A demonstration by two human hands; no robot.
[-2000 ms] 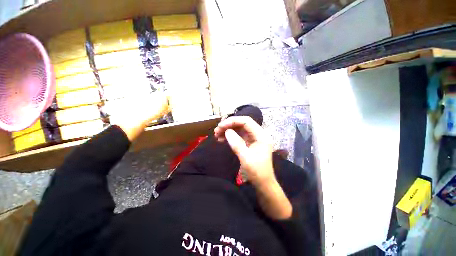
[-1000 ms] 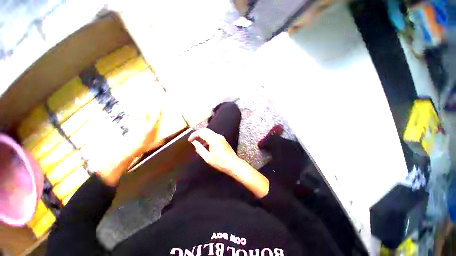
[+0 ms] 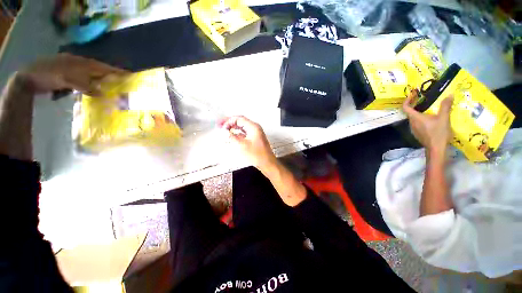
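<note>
A yellow box (image 3: 131,109) in clear, shiny plastic is at the left of the white table, partly blurred. My left hand (image 3: 80,73) is blurred and grips its far left edge from above. Glare hides the box's near side. My right hand (image 3: 247,137) is over the table to the right of the box, with fingers curled and thumb near the fingertips. Clear film stretches from the box towards these fingertips; whether they pinch it cannot be told.
Black boxes (image 3: 312,83) are stacked at centre right. A yellow box (image 3: 226,24) stands behind on the black strip. More yellow boxes (image 3: 389,83) are near a neighbour in white, whose hand holds another (image 3: 478,111). An open carton (image 3: 103,260) is below left.
The view has turned from the large carton of yellow boxes to the table. My left hand has left the carton and is now at a yellow box on the table. My right hand is still curled.
</note>
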